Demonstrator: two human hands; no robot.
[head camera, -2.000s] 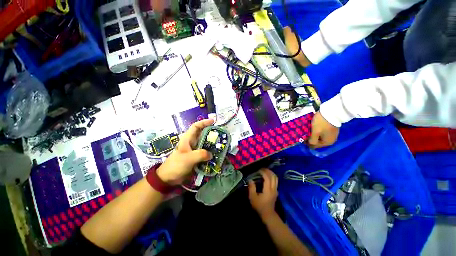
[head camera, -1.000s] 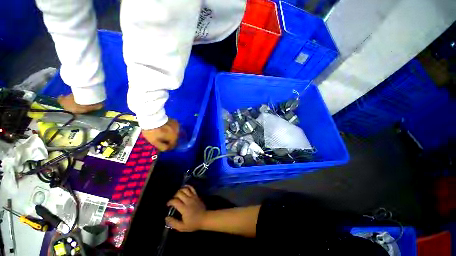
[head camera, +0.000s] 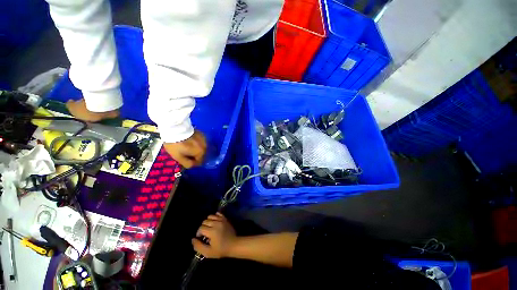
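Observation:
My right hand (head camera: 215, 235) is closed around a thick grey power cord (head camera: 232, 192) beside the bench edge. A coiled, tied part of the cord sticks out above the hand, and its end leads over the rim of the full blue tote (head camera: 320, 191). An opened unit with its circuit board (head camera: 75, 277) is at the lower left, cut off by the picture's edge. A grey housing part (head camera: 108, 262) lies against its right side. My left hand is not in view.
A person in white sleeves (head camera: 177, 68) rests both hands by the bench's far side. A yellow screwdriver (head camera: 36, 246), a black-handled tool (head camera: 55, 240) and tangled leads lie on the printed sheets (head camera: 148, 198). A red crate (head camera: 295, 48) stands behind the totes.
The view has swung right from the bench to the totes, and my left hand has left the picture. My right hand has stayed closed on the cord in the last second.

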